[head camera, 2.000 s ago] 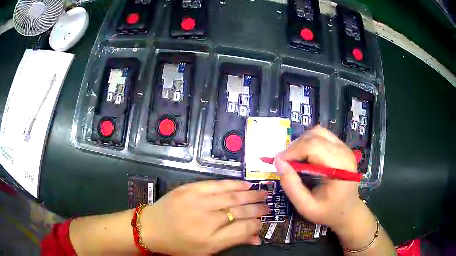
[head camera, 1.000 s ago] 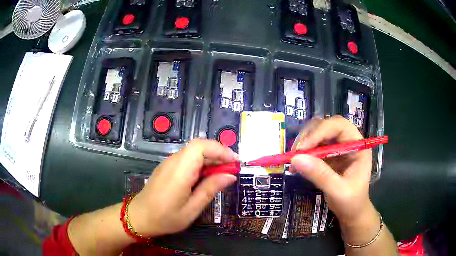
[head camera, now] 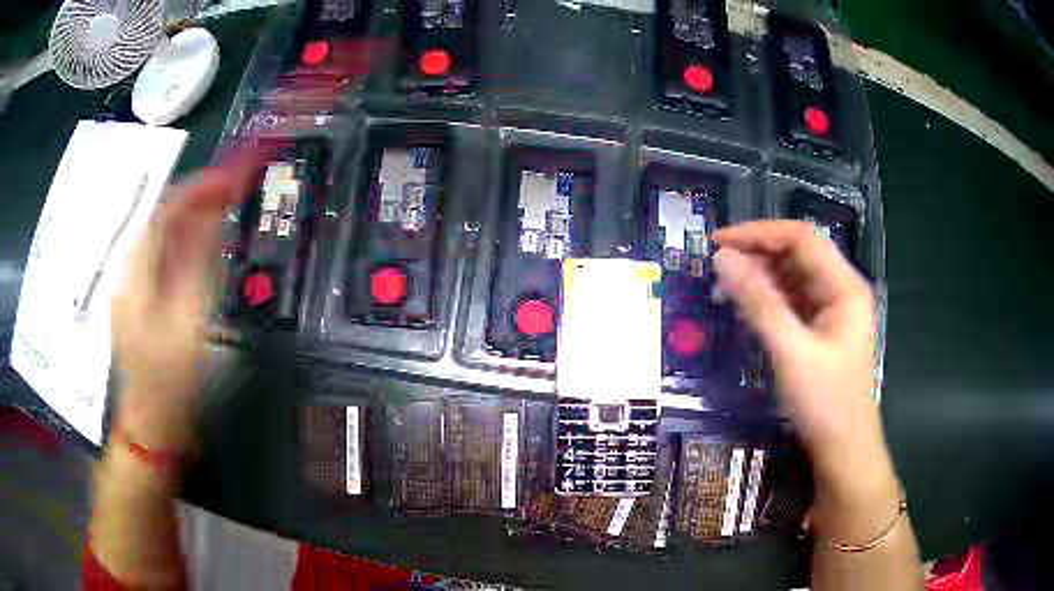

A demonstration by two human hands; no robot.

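A bar phone (head camera: pixel 609 358) lies front side up over the tray's near edge, with a white screen, yellow border and black keypad. My left hand (head camera: pixel 173 289) is blurred at the left, beside the tray's left phone. A blurred red streak at its fingertips looks like the red pen (head camera: pixel 237 171). My right hand (head camera: pixel 798 312) is right of the phone, over the tray, slightly blurred, with fingers apart and nothing seen in it. Several black phones lie back side up in the clear tray (head camera: pixel 497 367), with red discs; my right hand partly hides the right ones.
Dark batteries (head camera: pixel 480 456) with white strips lie along the tray's near edge, some overlapping. A white paper (head camera: pixel 81 254) with a pale pen (head camera: pixel 116 237) on it lies left of the tray. A white fan (head camera: pixel 104 40) and its round base stand behind the paper.
The red pen is gone from my right hand, which has opened and moved off the phone. My left hand has swung far left and away, with the red streak at its fingers.
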